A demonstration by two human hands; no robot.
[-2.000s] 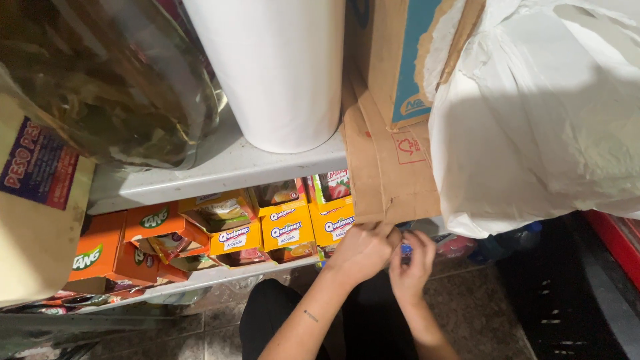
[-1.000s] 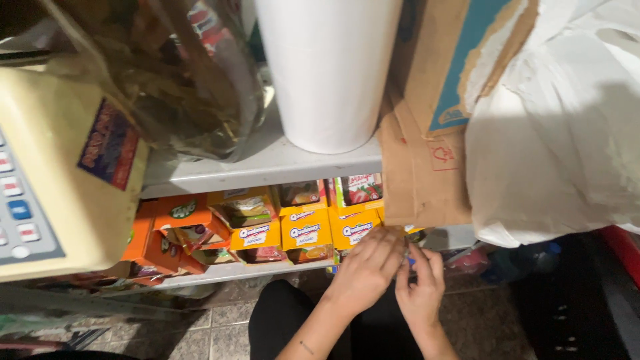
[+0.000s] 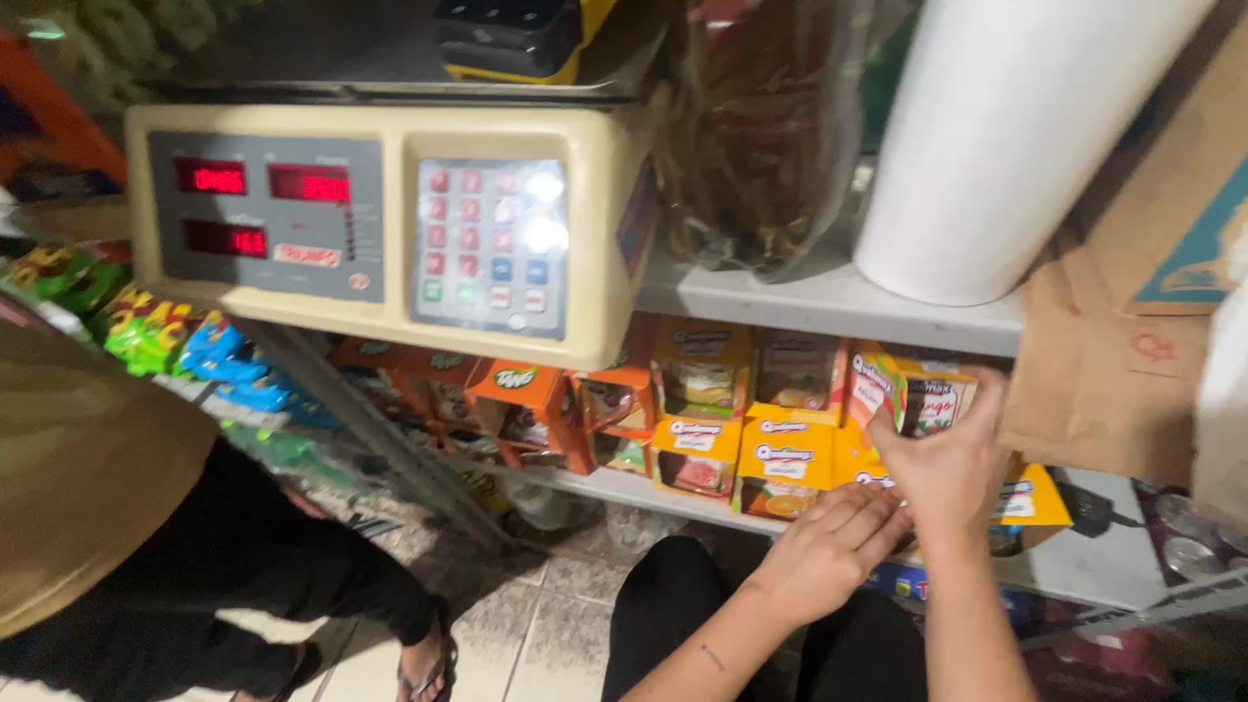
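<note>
My right hand [image 3: 946, 458] reaches to the lower shelf with thumb and fingers spread around a yellow Qualimax drink-mix box [image 3: 875, 385]; a packet picturing red fruit [image 3: 931, 405] shows between them. Whether the fingers press on the box cannot be told. Just left of and below it, my left hand [image 3: 838, 546] lies with bent fingers on the front of the lower yellow box row; anything under its fingers is hidden. More yellow boxes [image 3: 788, 453] stand stacked to the left, beside orange Tang boxes [image 3: 522, 395].
A beige digital scale [image 3: 395, 214] stands on the upper shelf, with a white roll [image 3: 1014, 146] and brown cardboard [image 3: 1102, 390] farther right. The cardboard flap hangs by my right hand. At left stands a person in black trousers [image 3: 244, 546]. A metal shelf post [image 3: 370, 429] slants between.
My hands were together below the cardboard flap; now they are apart, the right one up at the yellow boxes. The small blue thing at my fingers no longer shows. The view has swung left.
</note>
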